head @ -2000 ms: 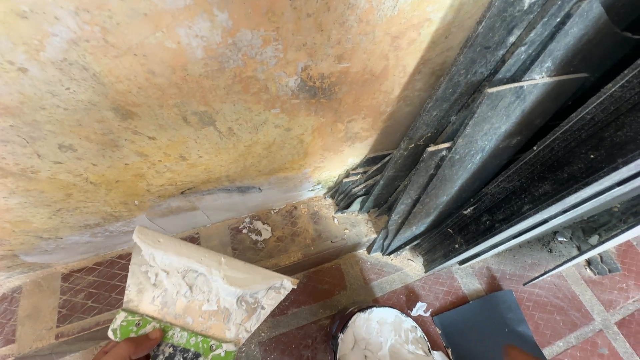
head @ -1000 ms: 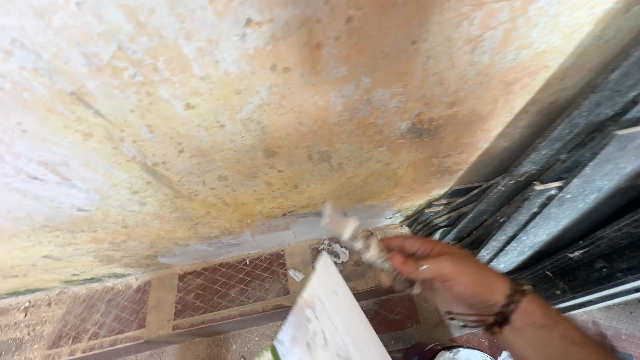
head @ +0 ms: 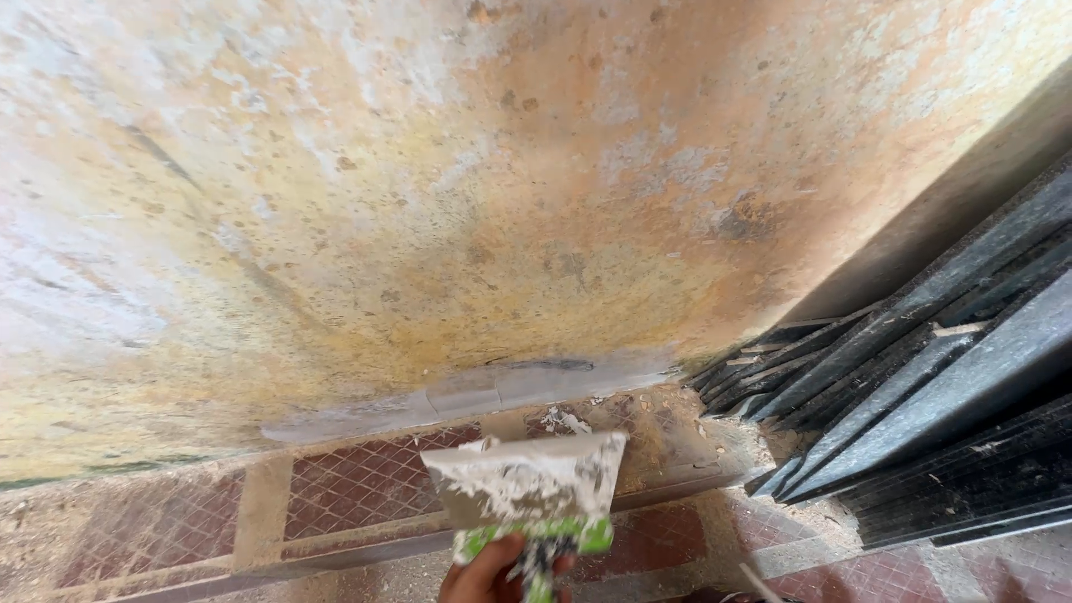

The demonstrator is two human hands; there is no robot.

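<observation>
My left hand (head: 494,569) grips the green and black handle of a wide putty knife (head: 536,481) at the bottom middle, thumb on the left side. Its metal blade points up and away, smeared with white filler. Beyond the blade, the base of a yellow-orange plastered wall (head: 469,276) carries a smooth whitish strip of filler (head: 469,398). My right hand is out of view. A thin pale object (head: 760,581) shows at the bottom edge, too little of it to name.
Dark metal profiles (head: 913,360) lean in a stack against the wall at the right. A raised ledge with red patterned tiles (head: 360,490) runs along the wall's foot, with crumbs and white filler lumps (head: 565,420) on it. Dusty red floor tiles (head: 879,578) lie below.
My right hand, with a filler-laden tool beside the wide knife one second ago, has left the view. The wide knife's blade now faces away from me. The filler tub seen earlier is out of view.
</observation>
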